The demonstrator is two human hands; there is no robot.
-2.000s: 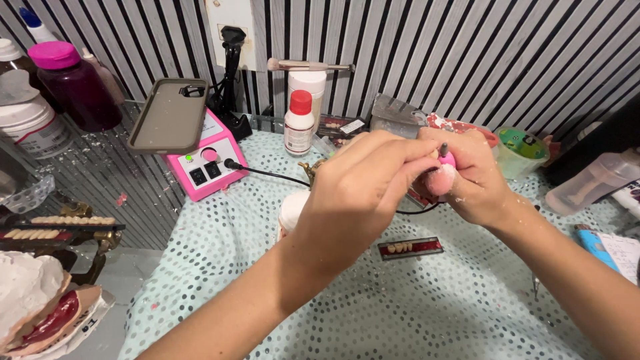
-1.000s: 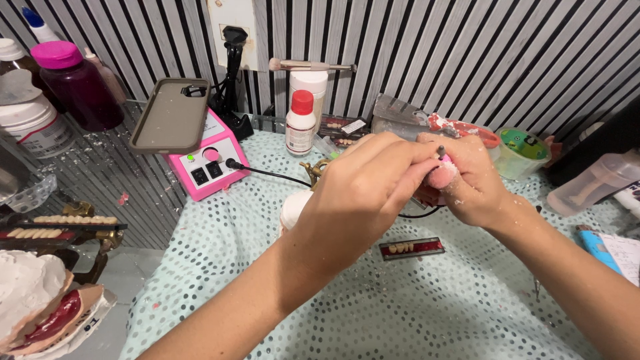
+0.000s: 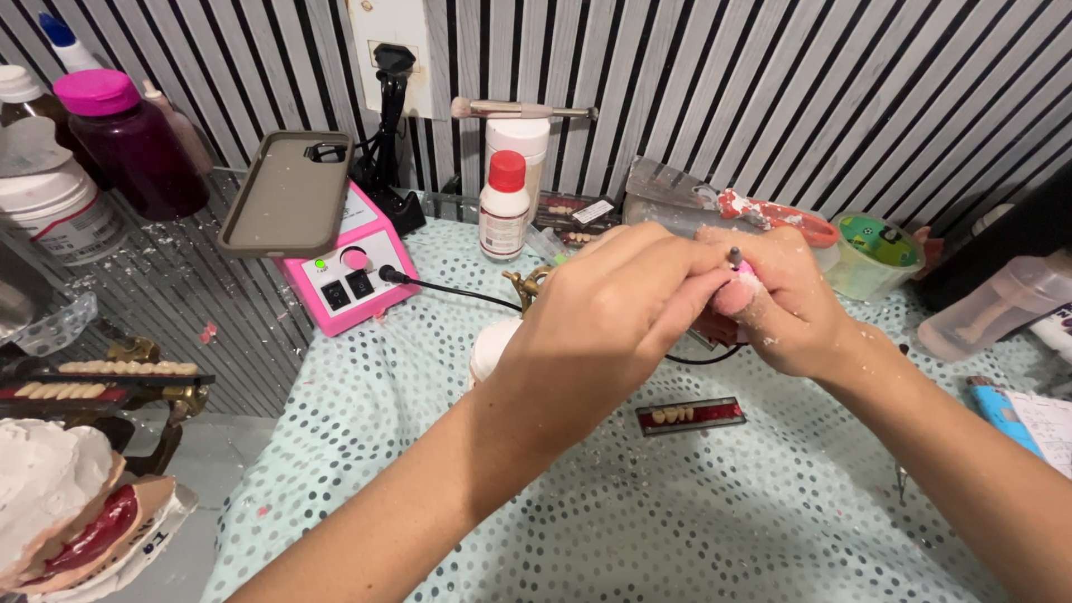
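Note:
My left hand (image 3: 611, 310) and my right hand (image 3: 787, 301) meet right of centre, above the dotted cloth. A rotary handpiece with a pink tip (image 3: 744, 270) and a dark bit (image 3: 735, 254) shows between them, its body wrapped by my right hand. The fingers of my left hand pinch at something beside the bit; most of it is hidden. A black cord runs from the pink control box (image 3: 360, 293), passes behind my left hand and shows again below the hands. Nearer me lies a narrow case of artificial teeth (image 3: 691, 415).
A phone case (image 3: 289, 193) rests on the control box. A red-capped bottle (image 3: 504, 209), a spatula with an orange handle (image 3: 783, 219) and a green cup (image 3: 875, 260) stand or lie behind my hands. Plaster dental models (image 3: 59, 494) are at the left, a clear bottle (image 3: 997, 310) at the right.

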